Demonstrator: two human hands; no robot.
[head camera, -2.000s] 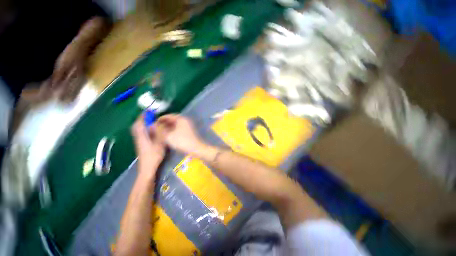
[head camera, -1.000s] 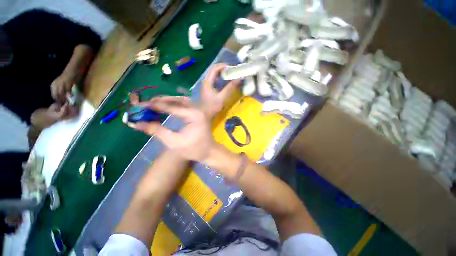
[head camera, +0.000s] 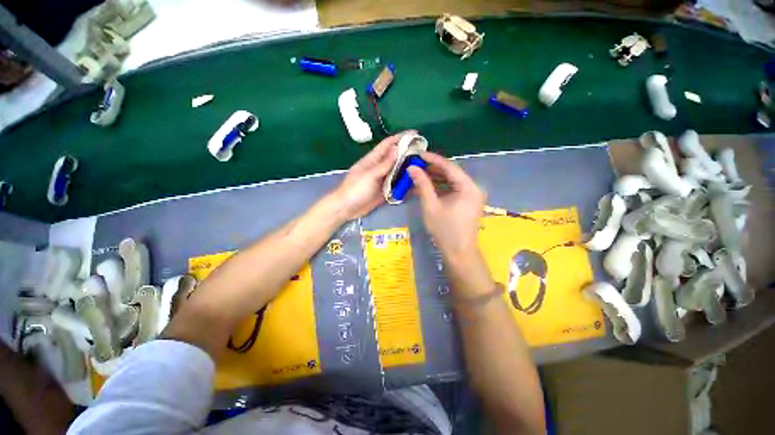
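A pale curved shell (head camera: 408, 146) is held near the belt's front edge at the centre. My left hand (head camera: 370, 183) grips it from the left. A bright blue part (head camera: 406, 180) sits at the shell's hollow side, partly inside it. My right hand (head camera: 450, 200) pinches the blue part from the right. The fingers hide some of the blue part, and how deep it sits cannot be told.
The green belt (head camera: 289, 161) carries shells, blue parts and tan subassemblies (head camera: 459, 36). Shell piles lie at left (head camera: 102, 314) and right (head camera: 671, 229). A pen-like tool (head camera: 508, 212) lies by the right yellow panel. A carton (head camera: 620, 395) stands at lower right.
The view has swung round, so the belt now runs across the top. My left hand now holds a shell, and my right hand holds the blue part against it instead of apart.
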